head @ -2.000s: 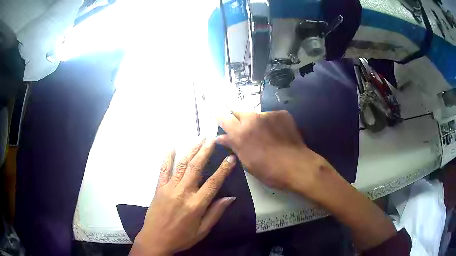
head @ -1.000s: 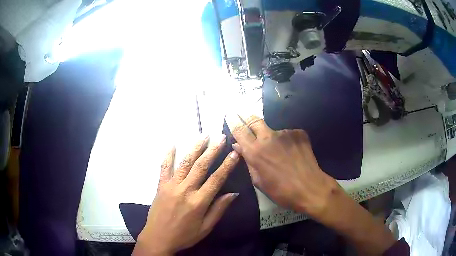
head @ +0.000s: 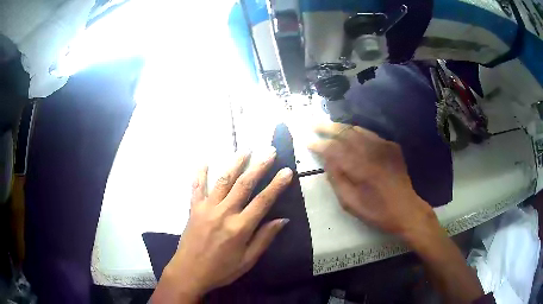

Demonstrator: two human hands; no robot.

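Note:
A dark purple garment panel (head: pixel 280 237) lies under my left hand (head: pixel 229 222), which is flat with spread fingers. The panel hangs over the table's front edge. My right hand (head: pixel 369 178) is blurred, with curled fingers, at the left edge of the small cut piece (head: pixel 405 119); its fingertips are lost in glare, so I cannot tell whether they grip it. The presser foot and needle area (head: pixel 292 98) of the sewing machine (head: pixel 333 35) is just beyond my hands, mostly washed out by the lamp.
Scissors or snips (head: pixel 461 110) with red and dark parts lie right of the small piece. Another dark cloth panel (head: pixel 65 190) drapes at far left. White cloth (head: pixel 509 255) is heaped at lower right. A printed ruler (head: pixel 357 255) runs along the table's front edge.
My right hand has moved right, away from my left hand and the panel. The small piece has shifted slightly right. A slot in the table now shows between my hands. My left hand stays nearly in place.

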